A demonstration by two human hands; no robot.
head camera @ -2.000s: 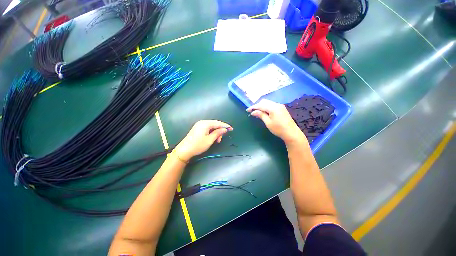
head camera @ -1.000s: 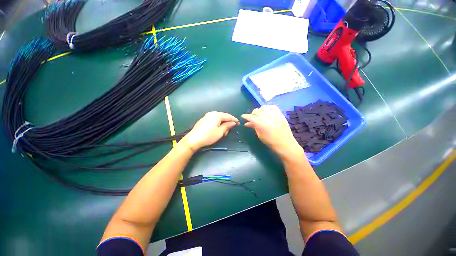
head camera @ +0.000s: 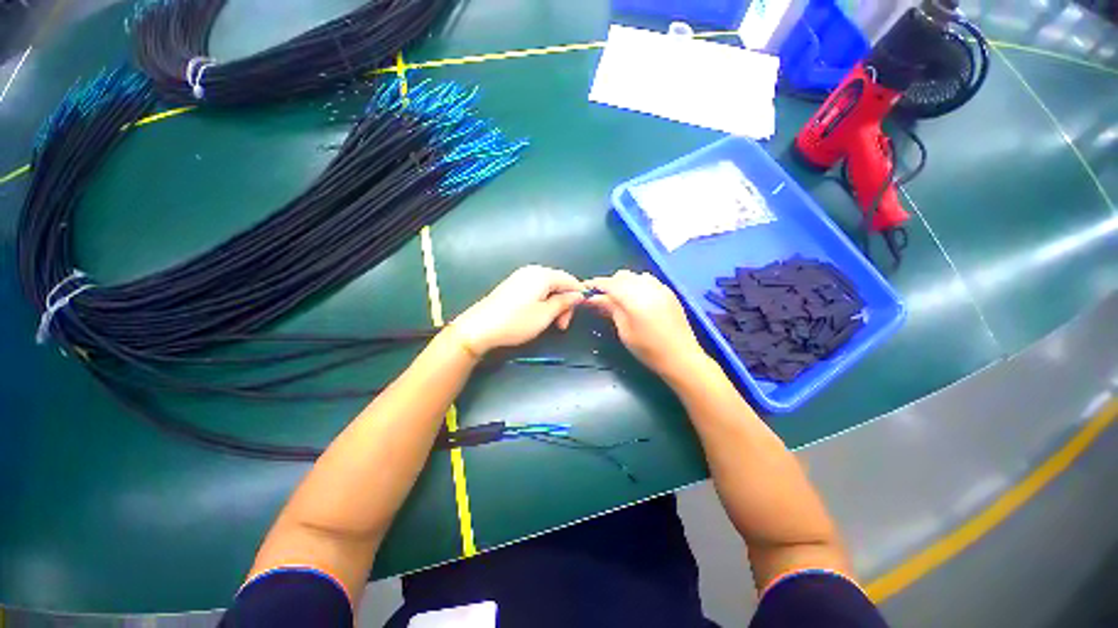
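Note:
My left hand (head camera: pixel 521 307) and my right hand (head camera: pixel 640 317) meet fingertip to fingertip above the bench. A small dark piece with a bluish tip shows between the fingers; it is mostly hidden, and looks like a cable end. A black cable (head camera: pixel 368 337) runs from the bundle (head camera: pixel 270 264) to my left hand. Another cable end with a black sleeve (head camera: pixel 478 434) and blue-green core wires (head camera: pixel 539 431) lies nearer me. A thin blue-tipped wire (head camera: pixel 554 362) lies just below my hands.
The blue tray (head camera: pixel 779 399) at right holds black sleeves (head camera: pixel 791 319) and a bag of small white parts (head camera: pixel 705 206). A white paper sheet (head camera: pixel 684 80), blue bin (head camera: pixel 824 49) and red heat gun (head camera: pixel 858 141) lie beyond. A second cable bundle (head camera: pixel 307 68) is at far left.
My right hand has moved from the tray's near-left edge to meet my left hand, and their fingertips now touch around the small piece. The view has shifted slightly.

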